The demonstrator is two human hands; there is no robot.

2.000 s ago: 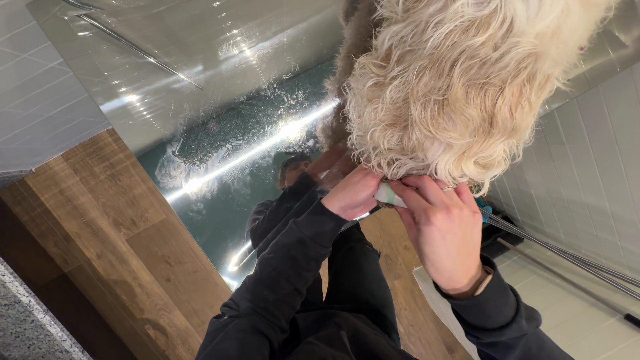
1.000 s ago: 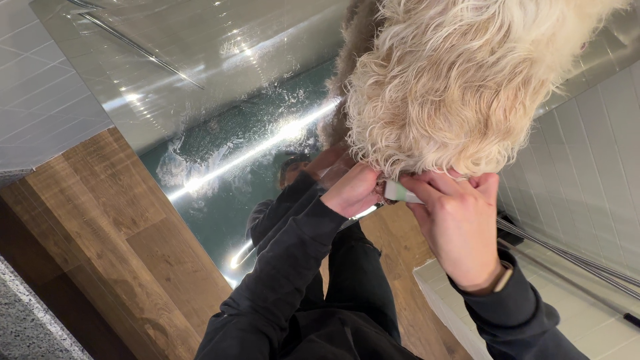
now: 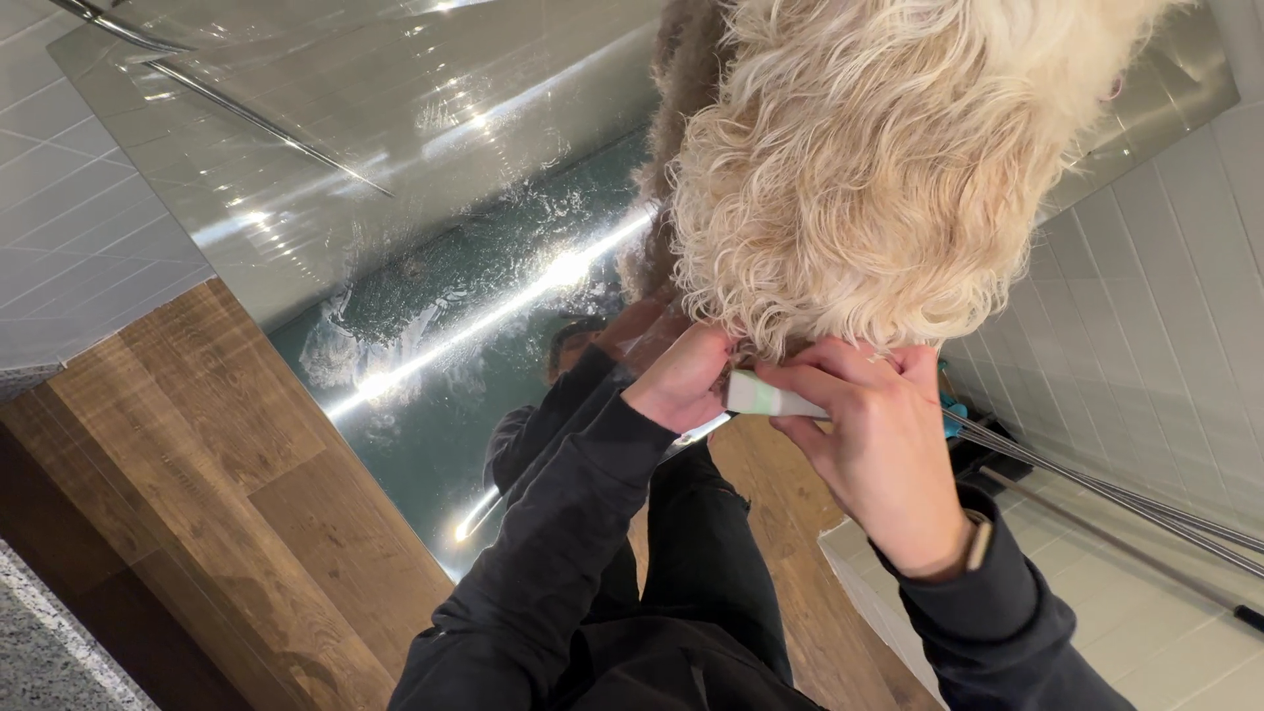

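Observation:
A curly-haired cream dog (image 3: 869, 168) stands on a shiny metal surface (image 3: 326, 118), its coat filling the upper right. My left hand (image 3: 684, 380) is closed at the lower edge of its fur, around something small and dark, perhaps a paw, mostly hidden. My right hand (image 3: 879, 434) grips a small white and pale green tool (image 3: 770, 397), whose blunt end points at my left fingers. The tool's kind cannot be told. A band sits on my right wrist.
Wet streaks mark the reflective surface, and a thin metal rod (image 3: 267, 128) lies at upper left. Long metal rods (image 3: 1106, 484) with a blue part run at right beside a tiled wall (image 3: 1155, 286). Wooden floor (image 3: 247, 464) shows below.
From two seconds ago, my right hand has shifted a little and more of the white and green tool shows. My left hand stays at the fur's lower edge.

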